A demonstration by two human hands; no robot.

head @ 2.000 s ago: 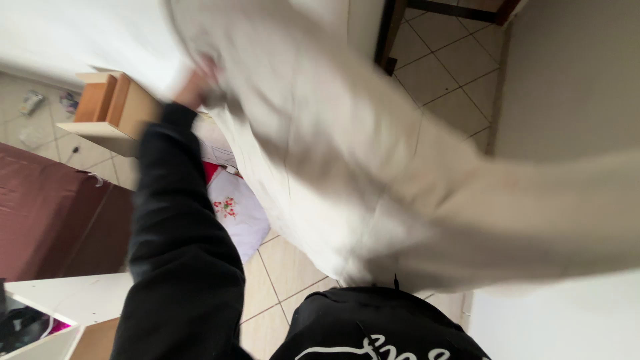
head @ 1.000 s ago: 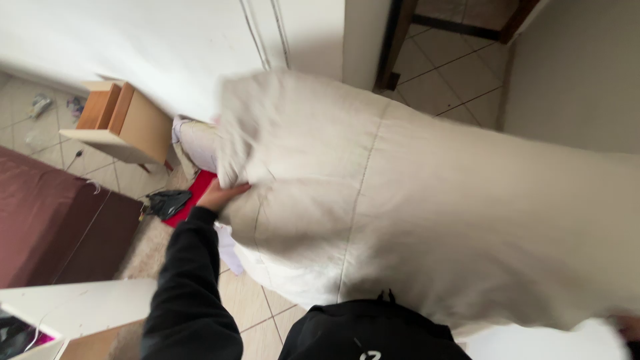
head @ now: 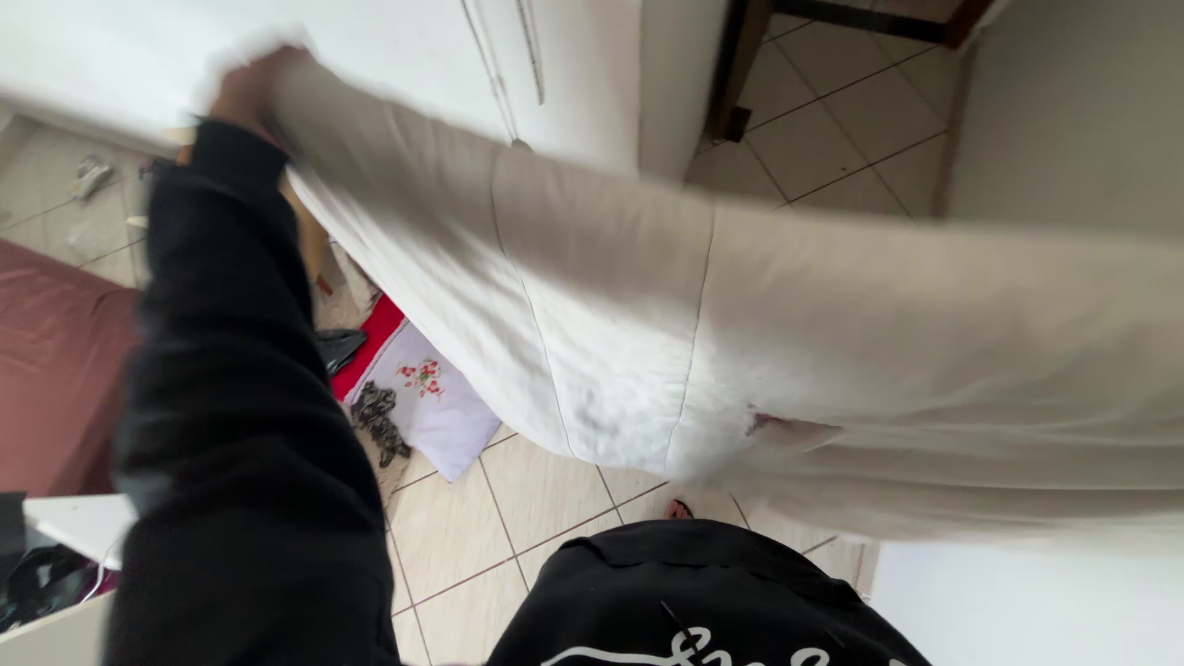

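Observation:
A large cream quilted cover (head: 610,305) stretches across the view from upper left to the right edge, with stitched seams and a small dark stain or hole at its lower middle. My left hand (head: 264,88), blurred, grips the cover's upper left corner, its black-sleeved arm raised. My right hand is out of sight; the cover runs off past the right edge. Below the cover, part of a foot in a sandal (head: 679,510) shows on the tiles.
On the tiled floor (head: 546,490) at left lie a lilac cloth with red flowers (head: 444,407), a red cloth (head: 370,342) and a black bag (head: 340,350). A brown-covered bed or mattress (head: 65,370) is far left. Dark wooden furniture legs (head: 738,74) stand beyond.
My left hand has risen from the middle left to the upper left with the cover's corner. The cover now hangs more stretched out. The right hand, partly seen at the right edge one second ago, has left view.

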